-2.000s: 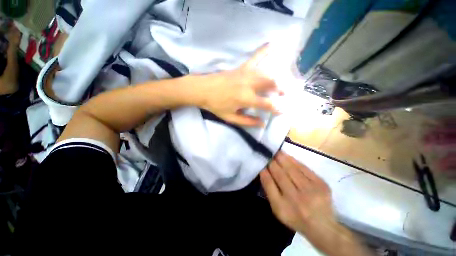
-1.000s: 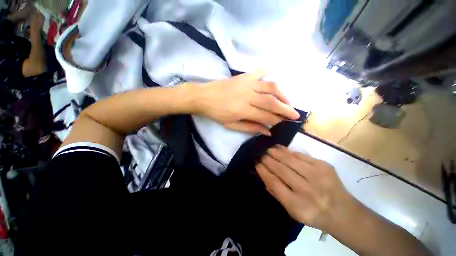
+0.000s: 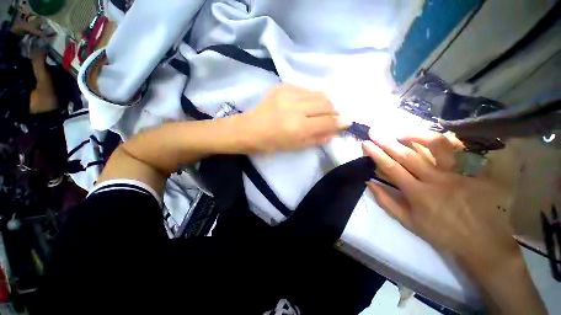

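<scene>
The light grey-white garment (image 3: 246, 83) with black stripes lies in a heap left of the needle. A black panel (image 3: 335, 187) runs from my lap up to the garment's edge between my hands. My left hand (image 3: 295, 120) pinches the edge at a small dark piece of cloth, left of the lamp glare. My right hand (image 3: 424, 178) lies just right of it, its fingertips on the black panel's corner and edge beside the needle area. The sewing machine head (image 3: 492, 55) stands upper right. The needle and presser foot are lost in glare.
Black snips (image 3: 552, 241) lie at the right edge. The white table edge (image 3: 406, 271) runs along the front. A rounded collar-like band (image 3: 98, 104) is at the heap's left. Red-handled scissors (image 3: 92, 37) lie upper left, near another person's arm (image 3: 43, 80). A dark crate (image 3: 200, 215) is lower left.
My right hand has moved up and right from the panel's lower part to its corner by the needle. My left hand has drawn back slightly left. The black panel now shows more fully.
</scene>
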